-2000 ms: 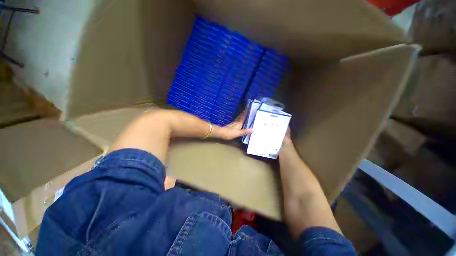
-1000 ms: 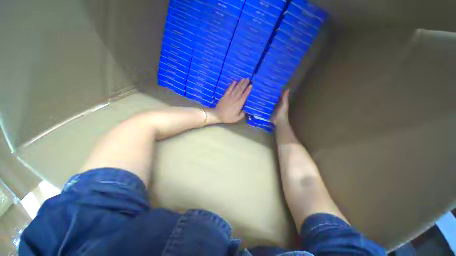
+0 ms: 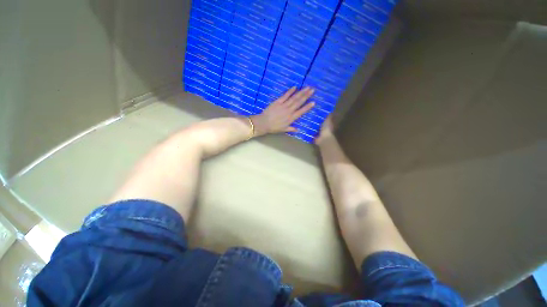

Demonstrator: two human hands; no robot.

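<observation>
Packed rows of blue retail boxes point(image 3: 246, 60) stand edge up in tight columns inside the brown shipping carton point(image 3: 270, 198). My left hand point(image 3: 285, 113) lies with fingers spread on the near ends of the right-hand columns and grips nothing. My right hand point(image 3: 324, 131) is at the near right corner of the rightmost column, between it and the carton wall. Its fingers are mostly hidden, so I cannot tell whether they grip a box.
The carton's side walls rise on the left point(image 3: 60, 78) and right point(image 3: 456, 132) of my arms. The near wall lies under my forearms. A bit of floor with something shiny shows at the lower left edge.
The boxes held two seconds ago are no longer seen apart from the rows. The near end of the rightmost column, uneven a second ago, now looks flush. My left hand has shifted slightly right.
</observation>
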